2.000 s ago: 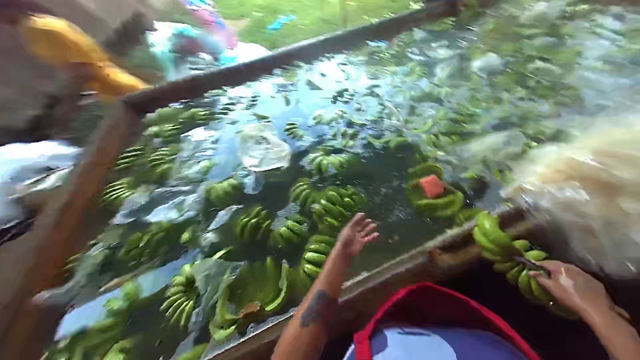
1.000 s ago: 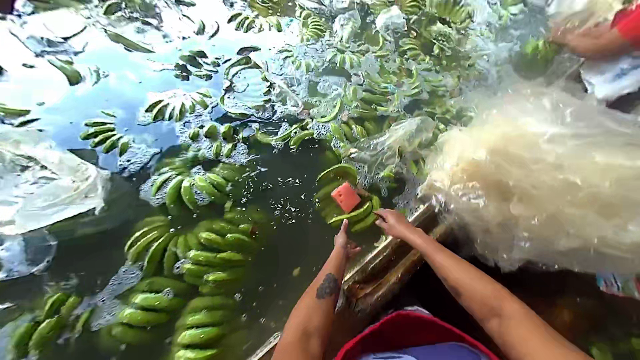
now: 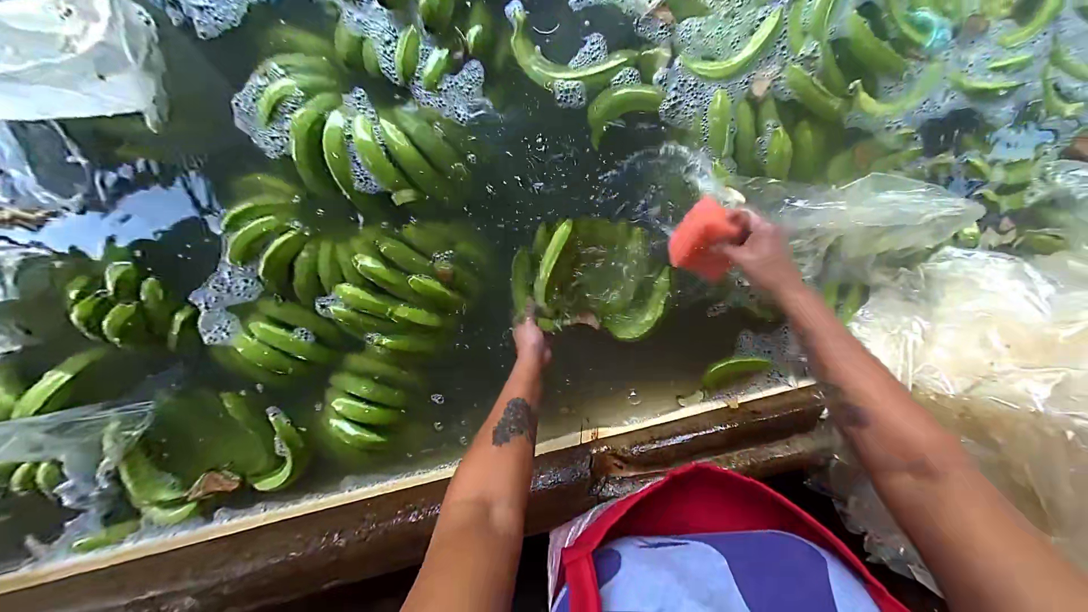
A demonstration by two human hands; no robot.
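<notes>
A bunch of green bananas (image 3: 633,263) lies partly under water in front of me, its fruit curving away from my body. At the near left end of this bunch, my left hand (image 3: 531,336) grips it, with the fingers partly under water. My right hand (image 3: 756,246) is shut on a red-orange sponge (image 3: 704,238), above the water and just right of the bunch. Some splashed water shows behind the sponge.
More green banana bunches (image 3: 365,153) float left and beyond, among foam. The tank's wet wooden edge (image 3: 561,476) runs between me and the water. Clear plastic sheeting (image 3: 986,323) heaps at the right; another plastic piece (image 3: 76,59) floats at the upper left.
One second ago the sponge lay on the bunch with both hands close by. Now my right hand holds it, off to the right of the bunch. The view has moved closer to the water.
</notes>
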